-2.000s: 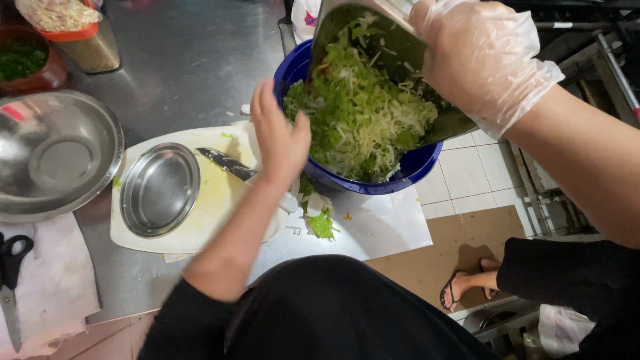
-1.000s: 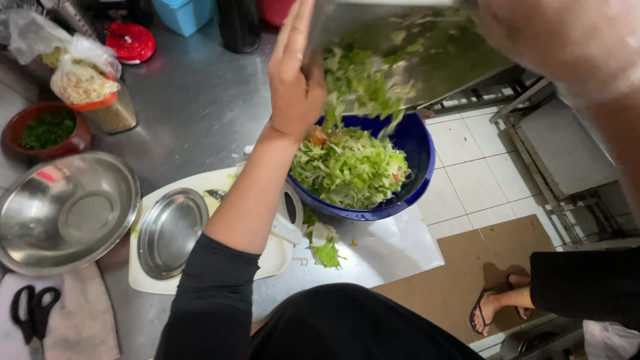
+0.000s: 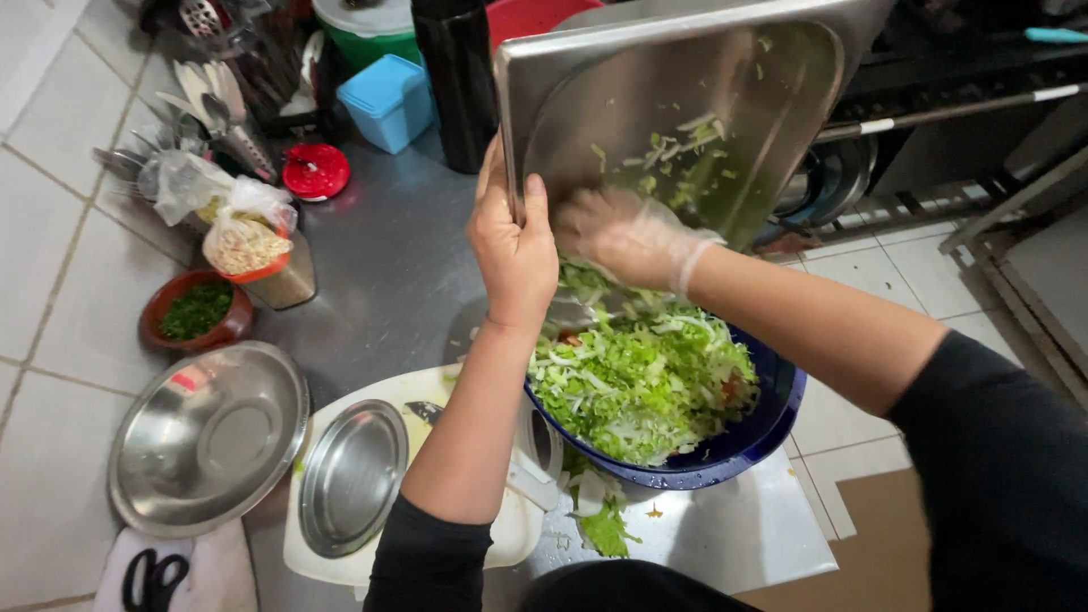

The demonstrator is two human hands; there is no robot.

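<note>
A deep stainless steel pan [image 3: 646,93] is tilted steeply over a blue plastic bowl [image 3: 786,408]. My left hand [image 3: 518,242] grips the pan's left rim, thumb on the near side. Inside the pan's lower part is my right hand [image 3: 625,238], in a clear plastic glove and blurred by motion; its fingers are hard to make out, and no object shows in it. Shreds of greens cling to the pan wall. Shredded lettuce [image 3: 637,382] heaps in the bowl, with orange bits among it.
Left of the bowl, a white cutting board [image 3: 518,535] holds an oval steel dish [image 3: 355,476] and a knife [image 3: 531,480] partly behind my left forearm. Farther left are a steel basin [image 3: 212,442], black-handled scissors [image 3: 153,582] on a cloth, and a brown bowl of chopped herbs [image 3: 197,310].
My left hand has come to the pan's rim. My right hand has moved from the pan's upper edge into the pan. More lettuce lies in the bowl, and the pan holds only scraps. The view has shifted.
</note>
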